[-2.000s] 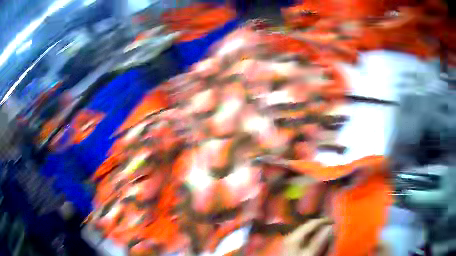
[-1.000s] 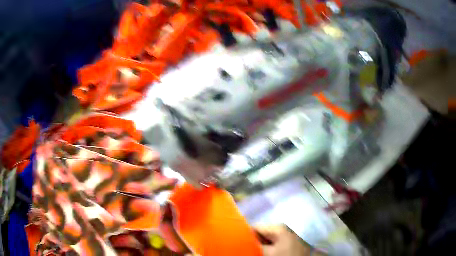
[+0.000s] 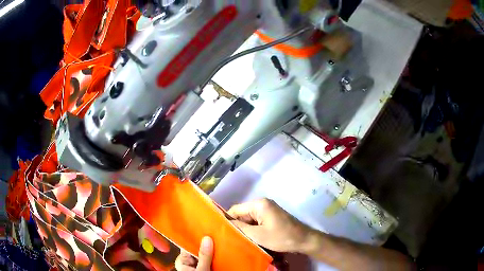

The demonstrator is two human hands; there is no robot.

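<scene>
A bright orange fabric band (image 3: 186, 211) with pale edges runs from under the sewing machine head towards the bottom of the view. My right hand (image 3: 268, 222) holds its right edge, fingers partly under the fabric. My left hand (image 3: 197, 259) is at the bottom edge, partly cut off, with a thumb on top of the band. The presser foot area (image 3: 169, 172) sits at the band's upper end; the needle is too small to make out. A patterned panel (image 3: 132, 246) with a yellow dot (image 3: 147, 245) lies left of the band.
The machine body (image 3: 196, 32) with its red plate fills the upper middle. The cylinder arm (image 3: 265, 111) runs up to the right. Patterned panels (image 3: 69, 206) are heaped at left, with orange-edged pieces (image 3: 90, 58) behind. A red strip (image 3: 339, 151) hangs by the white tabletop (image 3: 270, 169).
The view has swung right to the machine and steadied. Both hands now show on the orange band; one second ago only one hand showed, at its right edge.
</scene>
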